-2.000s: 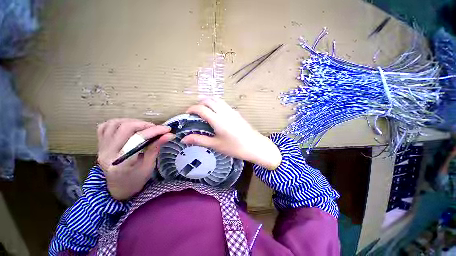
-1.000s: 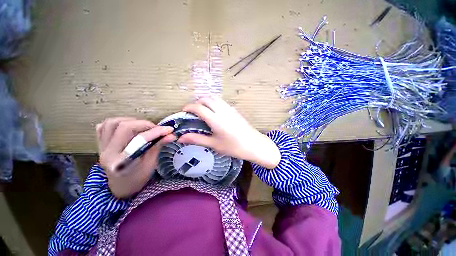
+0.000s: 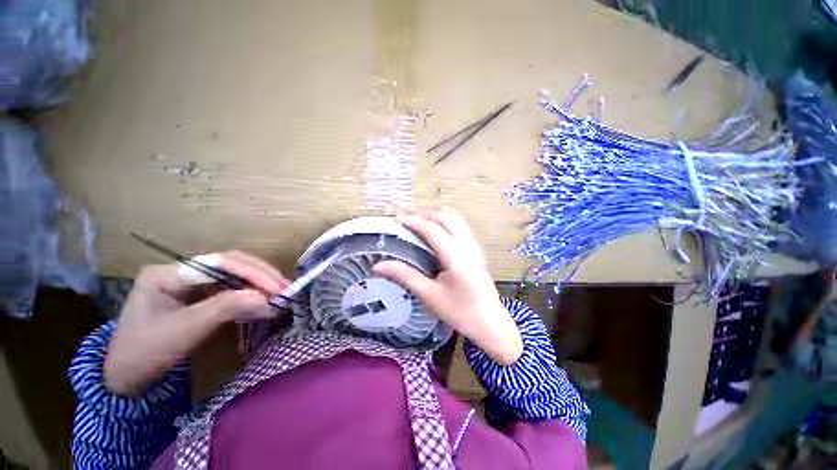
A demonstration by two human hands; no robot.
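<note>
A round grey fan housing (image 3: pixel 376 306) with curved vanes, a pale centre disc and a dark square leans at the bench edge against the apron. My right hand (image 3: pixel 450 275) grips its right and upper rim, thumb over the vanes. My left hand (image 3: pixel 197 307), with a white wrap on one finger, holds dark tweezers (image 3: pixel 174 254) like a pen at the housing's left side. The tweezer tips lie near the left rim; whether they touch it is unclear. A pale thin strip or wire (image 3: pixel 321 267) lies across the upper left vanes.
A tied bundle of blue-and-white lead wires (image 3: pixel 615 188) lies at right. Spare tweezers (image 3: pixel 471 133) lie on the tan bench (image 3: pixel 248 110), with small pinkish-white pieces (image 3: pixel 390 170) in rows. A short dark tool (image 3: pixel 685 72) lies far right. Clear plastic bags (image 3: pixel 41 211) are at left.
My left hand has moved left and down from the rim, and the tweezers now point the other way, tips toward the housing. The pale strip now shows on the vanes. The view has shifted slightly.
</note>
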